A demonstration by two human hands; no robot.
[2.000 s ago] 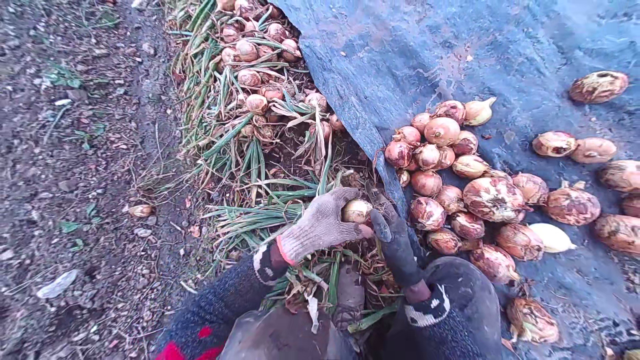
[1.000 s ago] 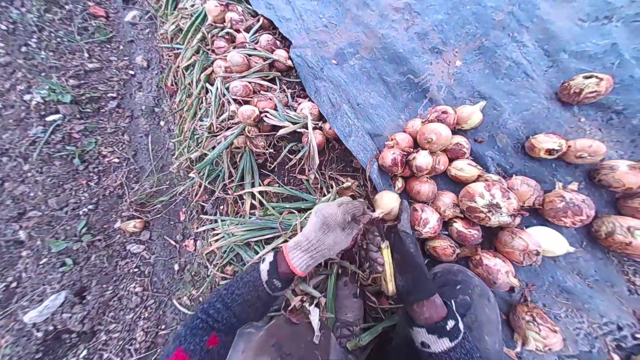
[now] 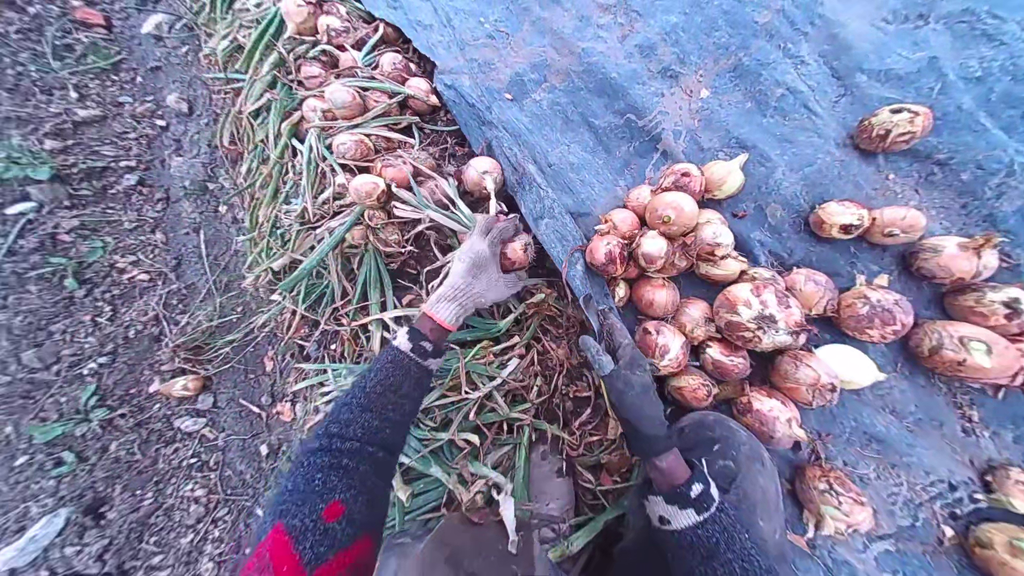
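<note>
My left hand [image 3: 478,268], in a pale knitted glove, reaches into the onion row and is closed around an onion [image 3: 517,253]. Just above its fingers lies another onion [image 3: 482,176] with its stem running down toward the hand. My right hand [image 3: 632,380], in a dark grey glove, is low beside the edge of the blue tarpaulin [image 3: 592,104], left of a heap of trimmed onions [image 3: 656,298]. Its fingers point up and forward; whether it holds a tool is not clear.
Onions with green tops [image 3: 344,102] lie in a row at the upper left. Cut onion leaves [image 3: 472,408] cover the ground between my arms. A peeled white onion [image 3: 850,366] and more loose onions are on the tarpaulin to the right. Bare soil [image 3: 120,296] runs along the left.
The pale onion that was between my hands has left them. My left hand has moved forward to the row and closed on another onion. My right hand is now apart from it, by the heap.
</note>
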